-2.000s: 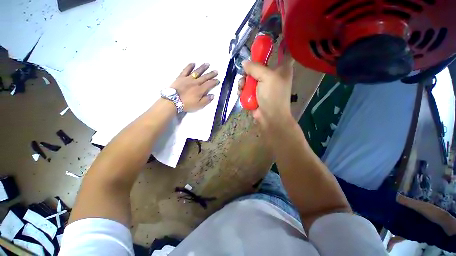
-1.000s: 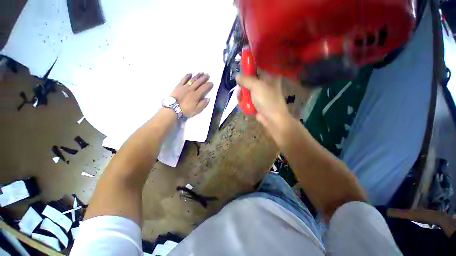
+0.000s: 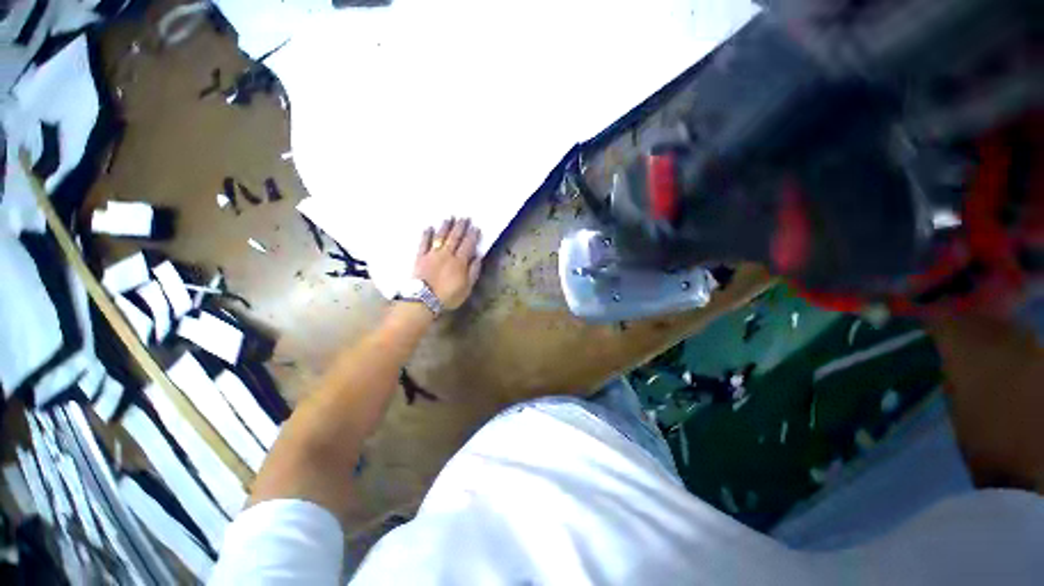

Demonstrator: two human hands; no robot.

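Observation:
My left hand (image 3: 449,263) lies flat on the near tip of the white marker paper (image 3: 458,109), which tops the dark fabric lay. It grips nothing. The cutting machine (image 3: 847,172), dark and red and blurred, fills the upper right. Its silver base plate (image 3: 635,288) shows clear of the lay, near the table's front edge. My right hand is hidden behind the machine; only the forearm shows below it at the right.
Small white-topped cut pieces (image 3: 210,337) and long strips lie at the left, with a yellow-tan wooden bar (image 3: 137,343) across them. Black scraps (image 3: 254,191) lie on the brown table (image 3: 343,137). The green floor (image 3: 790,389) at the lower right has scraps on it.
The machine has moved right, away from the lay, and has turned; its base plate now shows. My right hand has gone out of sight. The view has shifted left; my left hand is at the paper's tip.

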